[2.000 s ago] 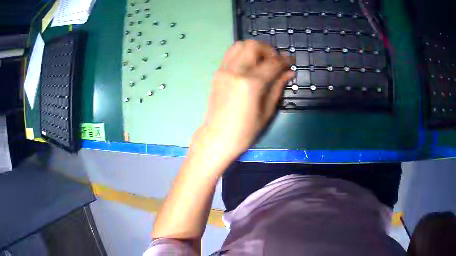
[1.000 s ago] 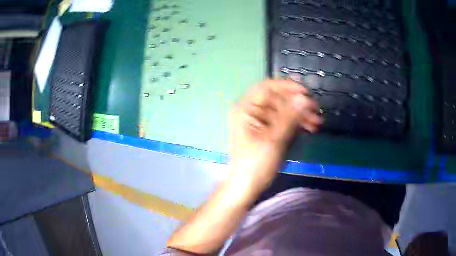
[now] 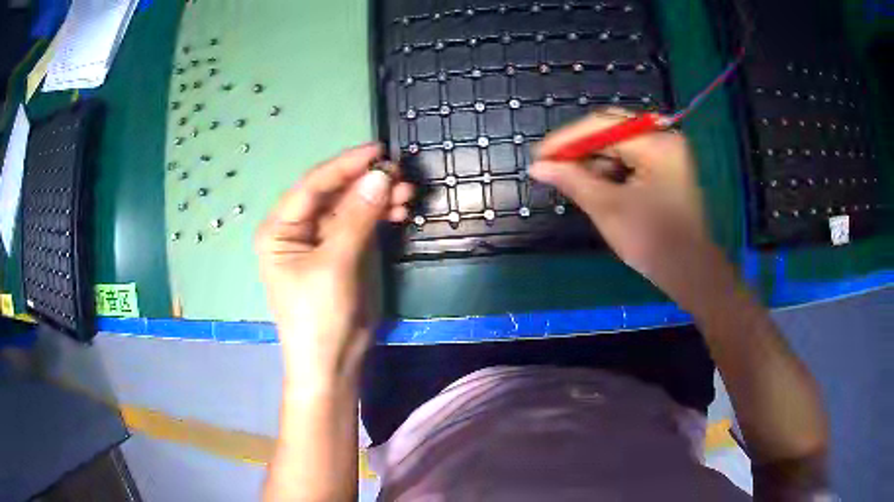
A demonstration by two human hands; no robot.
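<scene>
My left hand is over the left edge of the black blister tray, thumb and finger pinched on a tiny dark round component. My right hand is over the right part of the same tray and holds a red test probe like a pen, its front end pointing left toward my left hand, not touching it. A thin red and blue lead runs from its rear to the upper right. The tray's pockets hold small silvery dots.
Many loose parts lie on the pale green mat. A side tray and green sign are at left, paper sheets at upper left. A second blister tray with a white label is at right. Blue tape edges the bench.
My right hand with the red probe has come into view. My left hand has moved left off the tray's pockets and now pinches a component. The camera view has shifted right.
</scene>
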